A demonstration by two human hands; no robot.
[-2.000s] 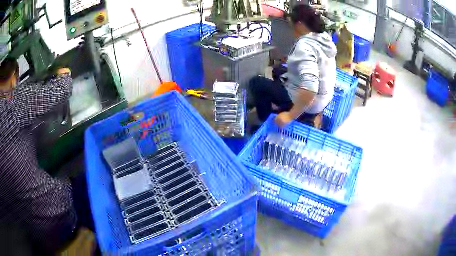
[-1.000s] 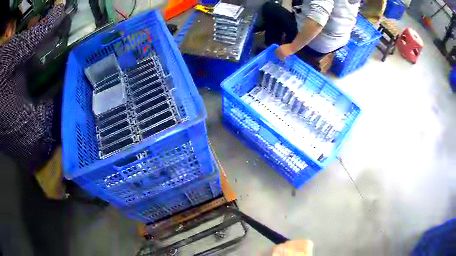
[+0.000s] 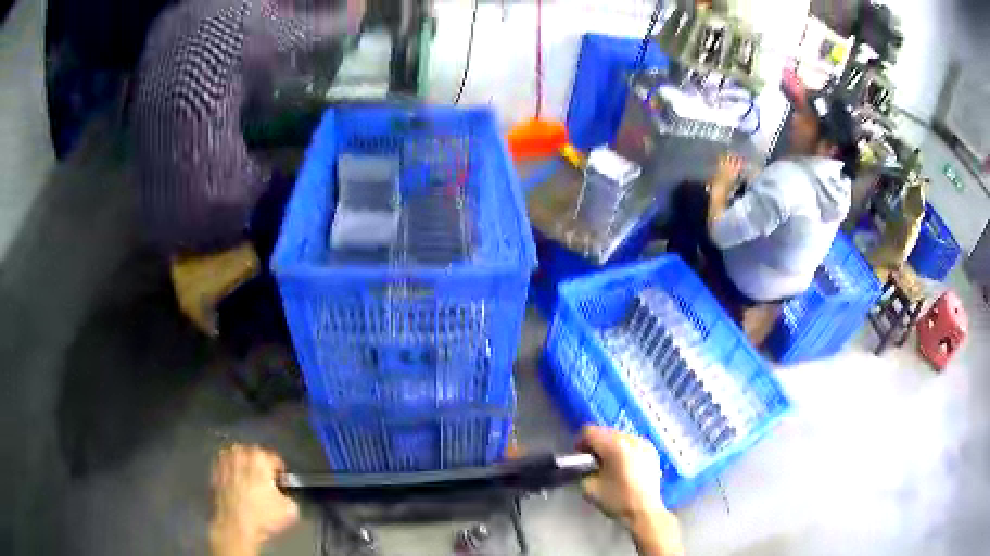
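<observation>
My left hand [image 3: 248, 491] is closed around the left end of the black trolley handle [image 3: 434, 479]. My right hand [image 3: 623, 474] grips its right end. Both hands are bare and low in the picture. Beyond the handle, two blue crates [image 3: 404, 331] stand stacked on the trolley, whose platform is mostly hidden. The upper crate holds rows of silver-grey cast parts [image 3: 434, 230], blurred, with flat pale plates [image 3: 367, 196] at the left.
A blue crate of upright silver parts [image 3: 678, 375] stands on the floor at the right. A seated person in grey [image 3: 784, 223] is behind it, beside a low board with stacked parts [image 3: 606, 193]. A person in a checked shirt [image 3: 195, 130] is at the left. A red stool [image 3: 942, 329] stands far right.
The handle has come into view with both hands on it; a second ago only part of one hand showed. The view has turned left. The seated person's hand has left the floor crate's rim.
</observation>
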